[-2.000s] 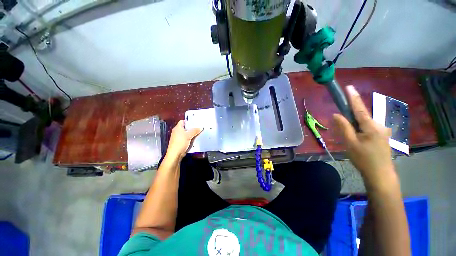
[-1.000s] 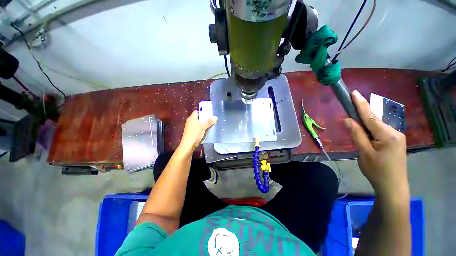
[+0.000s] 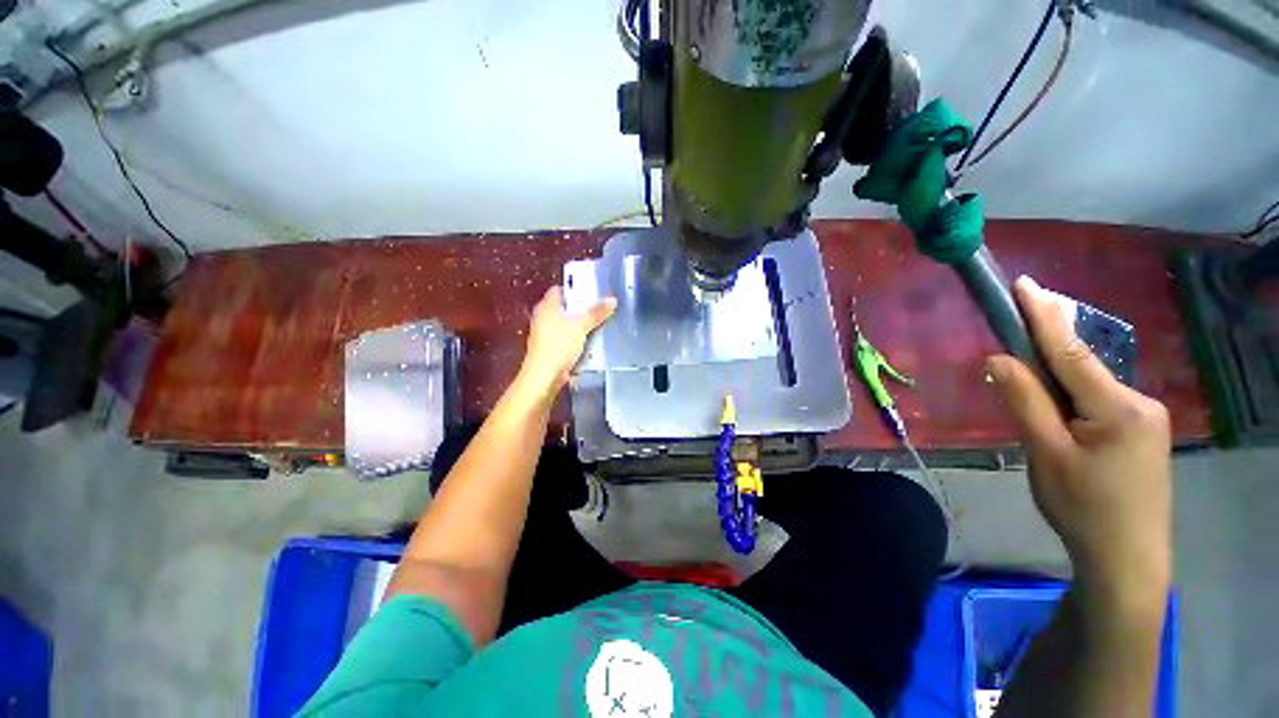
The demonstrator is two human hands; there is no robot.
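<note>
A thin silvery plate [image 3: 659, 323] lies flat on the grey slotted drill press table [image 3: 821, 400], under the chuck [image 3: 711, 281] of the olive-green drill head [image 3: 736, 154]. My left hand [image 3: 564, 337] grips the plate's left edge, thumb on top. My right hand [image 3: 1094, 421] is closed around the grey feed lever [image 3: 1013, 316], right of the table and above the bench. Green cloth [image 3: 929, 183] wraps the lever near its hub. I cannot tell whether the bit touches the plate.
A stack of plates [image 3: 397, 400] lies on the red-brown bench [image 3: 253, 337] at left. A blue coolant hose [image 3: 729, 491] stands at the table's front. A green air gun [image 3: 877, 372] and a dark-panelled sheet [image 3: 1108, 337] lie at right. Blue bins [image 3: 302, 603] flank me.
The plate has moved right, then back away from me on the table, with my left hand following. The table's front strip and a slot end now show. My right hand stays on the lever.
</note>
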